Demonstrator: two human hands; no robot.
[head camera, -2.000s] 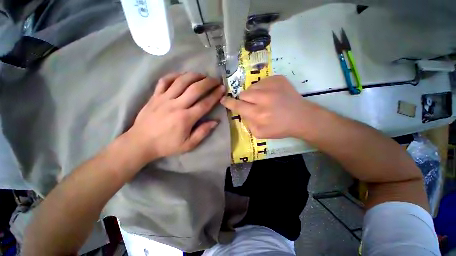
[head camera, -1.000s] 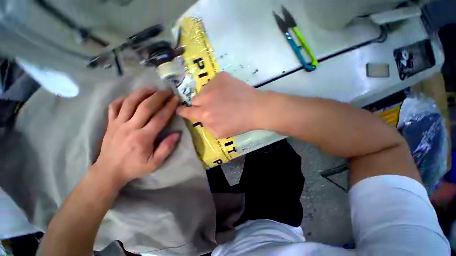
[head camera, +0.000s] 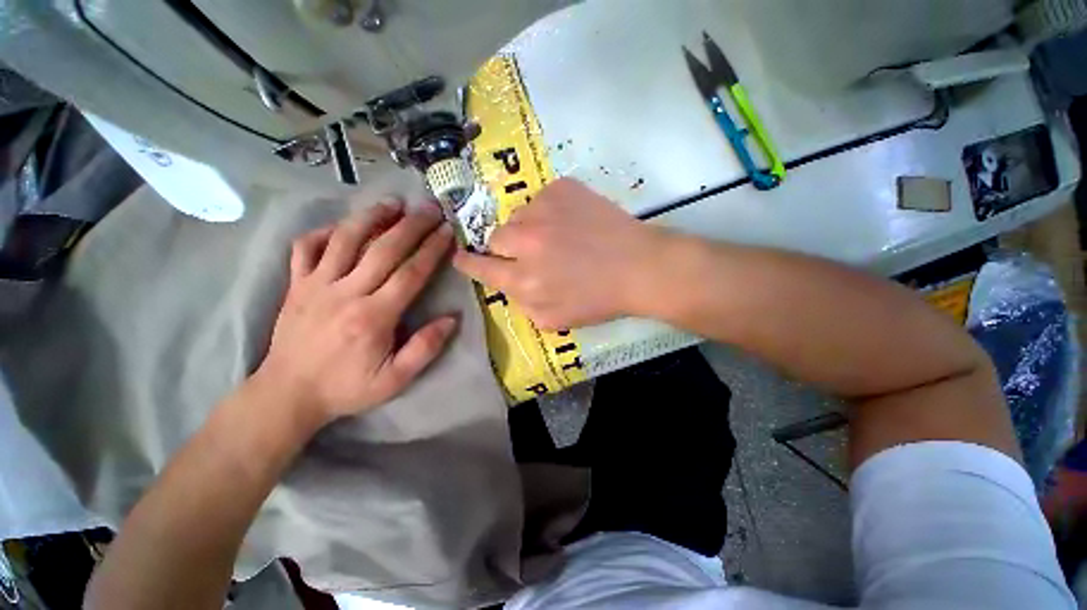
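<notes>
The grey-beige cloth (head camera: 179, 322) lies draped over the machine bed, left of the yellow tape (head camera: 519, 346), and hangs down toward the lap. My left hand (head camera: 358, 304) lies flat on the cloth, its fingers pointing at the needle area. My right hand (head camera: 560, 256) rests on the tape with its fingers curled and its index fingertip at the cloth's edge, close to the left fingertips. The sewing machine head (head camera: 358, 72) covers the top of the view. The needle and presser foot are hidden behind it.
Thread snips (head camera: 741, 119) with blue and green handles lie right of the machine. A tan block (head camera: 924, 193) sits beside a dark tray (head camera: 1011, 173) at the right end. A plastic-wrapped bundle (head camera: 1019, 346) is beyond the table's edge. A white lamp-like piece (head camera: 179, 173) is at upper left.
The camera view has shifted and turned, so the machine head covers more of the upper left. Both hands stay in nearly the same place at the cloth's edge.
</notes>
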